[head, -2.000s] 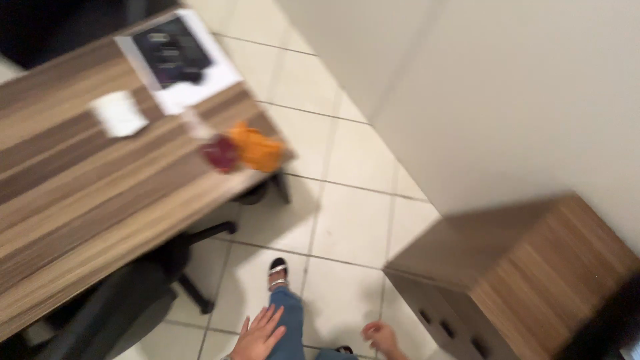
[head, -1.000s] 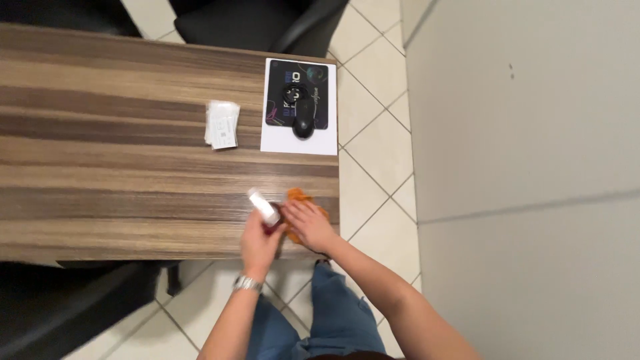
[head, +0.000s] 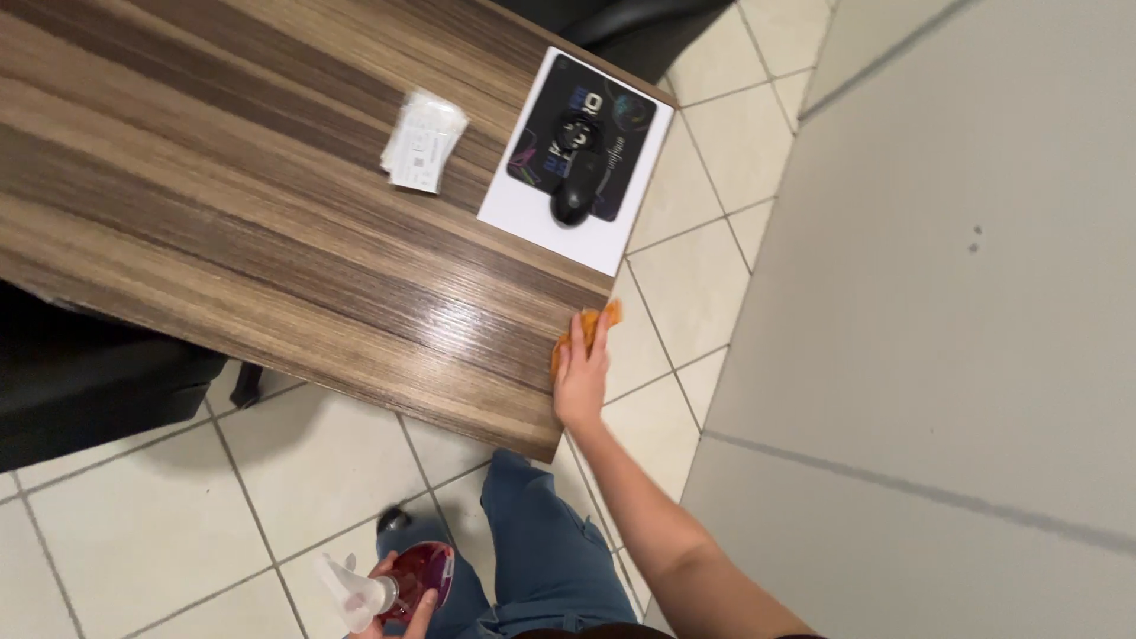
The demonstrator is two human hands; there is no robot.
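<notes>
My right hand (head: pixel 581 377) presses an orange cloth (head: pixel 587 327) onto the right end of the wood-grain table (head: pixel 355 266), and part of the cloth laps over the edge. Low in the view, below the table, my left hand (head: pixel 399 603) holds a spray bottle (head: pixel 417 581) with red-purple liquid and a white spray head. A shiny patch that looks wet or lit shows on the tabletop left of the cloth.
A black mouse (head: pixel 575 191) and a dark mouse pad (head: pixel 612 106) rest on a white sheet (head: pixel 541 226) near the right edge. Left of them lies a stack of printed packets (head: pixel 426 146). Black chairs (head: pixel 89 373) flank the table; a grey wall (head: pixel 932 311) stands right.
My right hand has moved with the orange cloth to the table's right edge. My left hand and the bottle have come down off the table toward my legs. The view has turned.
</notes>
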